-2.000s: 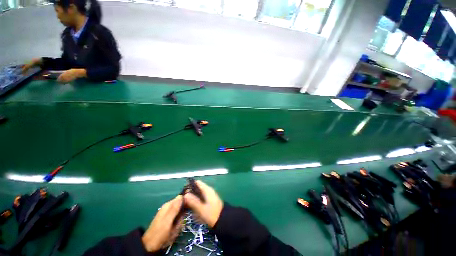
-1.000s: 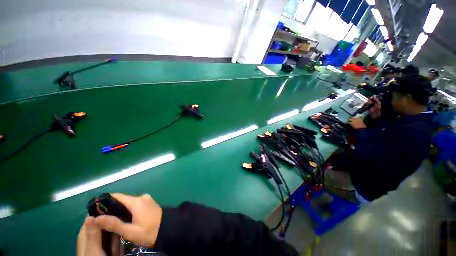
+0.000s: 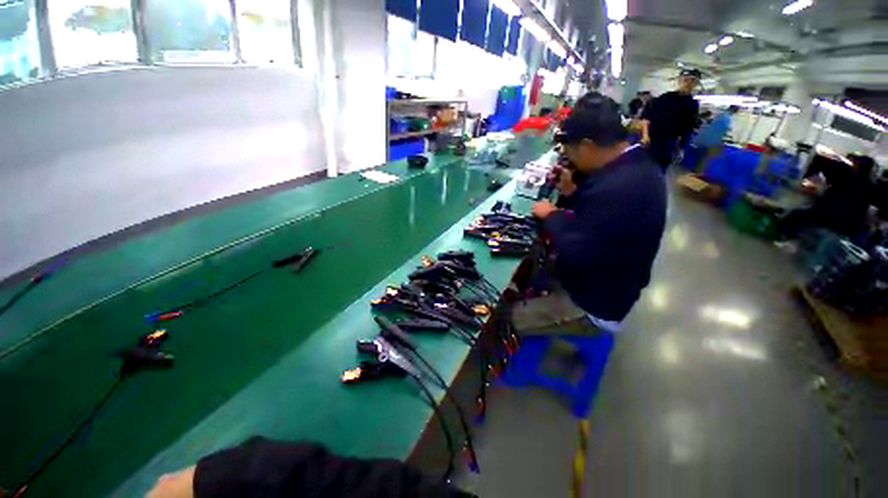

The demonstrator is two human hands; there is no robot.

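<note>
My right hand [image 3: 173, 483] is cut off by the bottom edge at the lower left; only a bit of skin past the dark sleeve shows, so its fingers and anything in them are hidden. My left hand is out of the picture. A pile of black battery clamps [image 3: 428, 303] with copper jaw tips lies on the near bench, its cables hanging over the right edge. Two clamps with cables lie apart on the green belt, one nearer at the left [image 3: 146, 358] and one farther off [image 3: 297, 260].
A seated person in dark clothes [image 3: 609, 229] works at the bench ahead, beside a blue stool [image 3: 560, 365]. Another clamp pile [image 3: 504, 231] lies near that person. A standing person [image 3: 672, 122] is in the aisle. Shelves [image 3: 424, 122] stand beyond the line.
The view has swung right along the line. My hands, earlier together around a black clamp, have slid out at the lower left, leaving only part of the right one.
</note>
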